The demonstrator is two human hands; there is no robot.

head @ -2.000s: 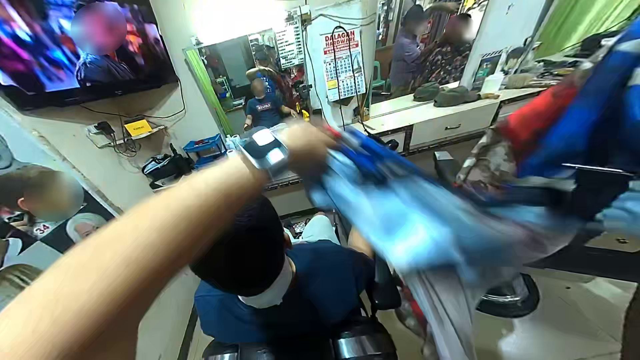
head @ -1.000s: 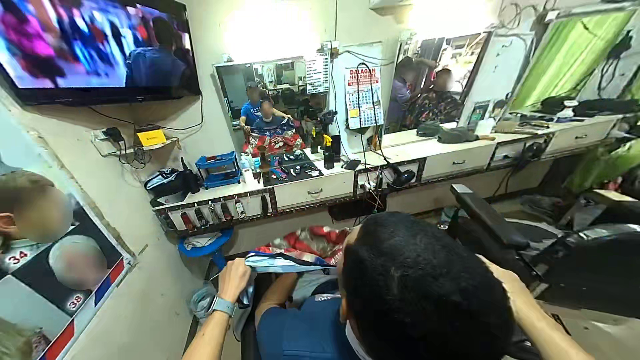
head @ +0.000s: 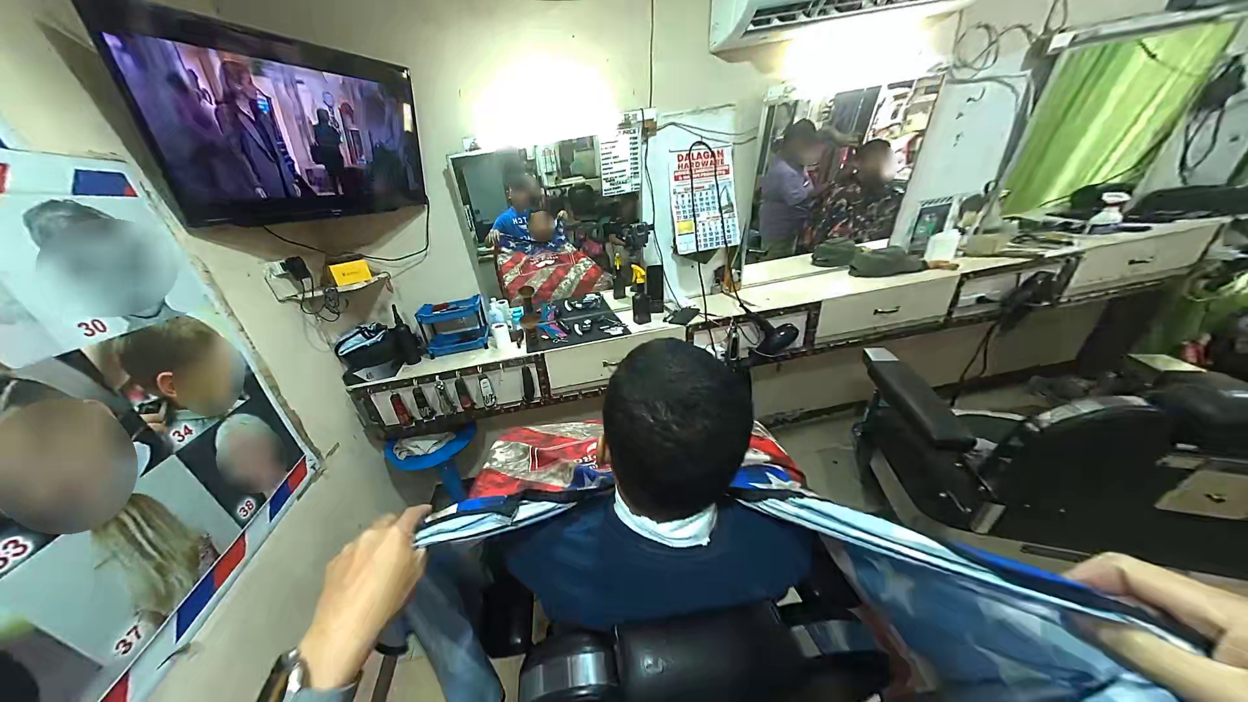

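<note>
A barber's cape (head: 877,531) with a red, white and blue star pattern lies over the front of a person seated in a black barber chair (head: 692,658). My left hand (head: 375,575), with a watch at the wrist, grips one neck edge of the cape, left of the person's shoulder. At the lower right my right hand (head: 1160,604) holds the other edge, stretched out and away from the neck. Between the two edges is the back of the person's head (head: 678,424), dark-haired, with a white neck strip (head: 665,526) above a navy shirt (head: 653,575).
Ahead runs a white counter (head: 887,312) with bottles, a blue rack (head: 453,327) and hanging clippers (head: 444,395). A blue stool (head: 429,453) stands below it. An empty barber chair (head: 1024,468) is at right, a haircut poster (head: 146,439) at left. Mirrors reflect other people.
The cape, bunched at the person's front and neck a second ago, is now spread out to both sides. My right hand, behind the head before, has moved out to the right with its edge.
</note>
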